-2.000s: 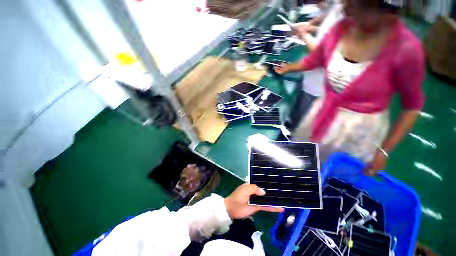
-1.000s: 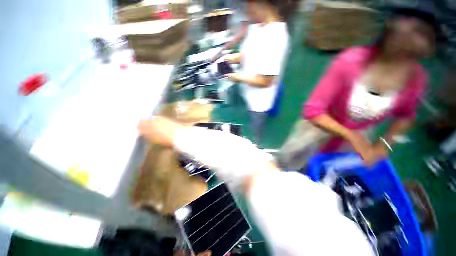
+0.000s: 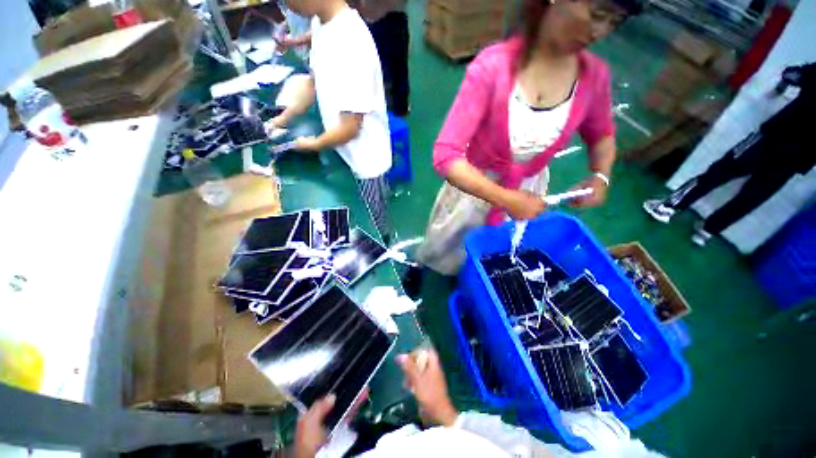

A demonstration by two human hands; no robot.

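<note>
My left hand (image 3: 315, 431) is at the bottom, gripping the lower edge of a black solar panel (image 3: 324, 351) with pale lines and a bright glare patch. The panel is tilted. My right hand (image 3: 429, 386) is to its right, clear of the panel, with fingers bent and apart; I see nothing definite in it. A crumpled white cloth (image 3: 390, 309) lies on the bench beyond, between hand and panels. An overlapping panel pile (image 3: 259, 268) with white wires lies past the held panel.
Cardboard (image 3: 179, 295) covers the bench's left part, with a clear bottle (image 3: 211, 186) at its far end. A blue crate (image 3: 664, 394) of panels stands right, beside a box of small parts (image 3: 646, 282). A person in pink stands behind the crate; another in white works at the back left.
The view has swung right. My right arm, stretched across the bench a second ago, has drawn back near me. My left hand still holds the panel, now lying more centrally in view.
</note>
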